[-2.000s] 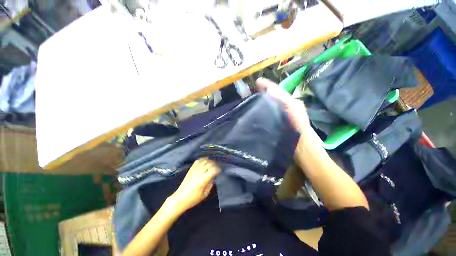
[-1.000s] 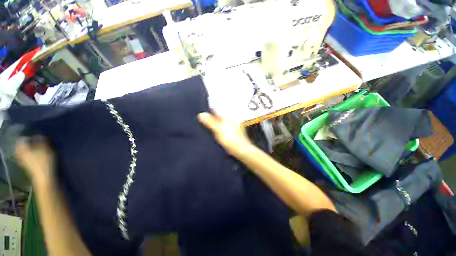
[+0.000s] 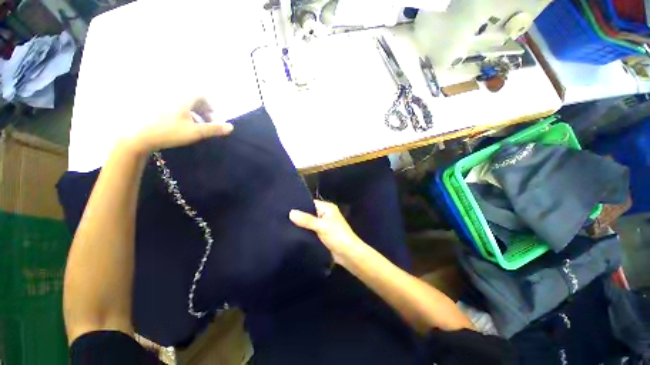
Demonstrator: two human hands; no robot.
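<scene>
A navy-black garment panel point(image 3: 249, 185) lies over the front edge of the white table and hangs down over my lap. A pale vine-like embroidery line point(image 3: 187, 207) runs down its left part. My left hand point(image 3: 178, 128) is at the panel's upper edge on the table, thumb stretched to the right; its grip is partly hidden. My right hand point(image 3: 324, 227) holds the panel's right edge, thumb on top and fingers behind. Fabric shears point(image 3: 405, 93) lie on the table with blades pointing away, and small snips point(image 3: 429, 75) lie right of them.
The white wood-edged table point(image 3: 171, 57) carries a cream sewing machine point(image 3: 463, 28) at the back right. A green basket point(image 3: 513, 260) with grey pieces stands to the right, above a heap of grey and black pieces point(image 3: 492, 299). A carton point(image 3: 32, 178) stands at the left.
The panel, earlier gathered grey-side up, then spread and raised dark-side up, now lies partly on the table. My left hand has moved from the far left to the panel's upper edge.
</scene>
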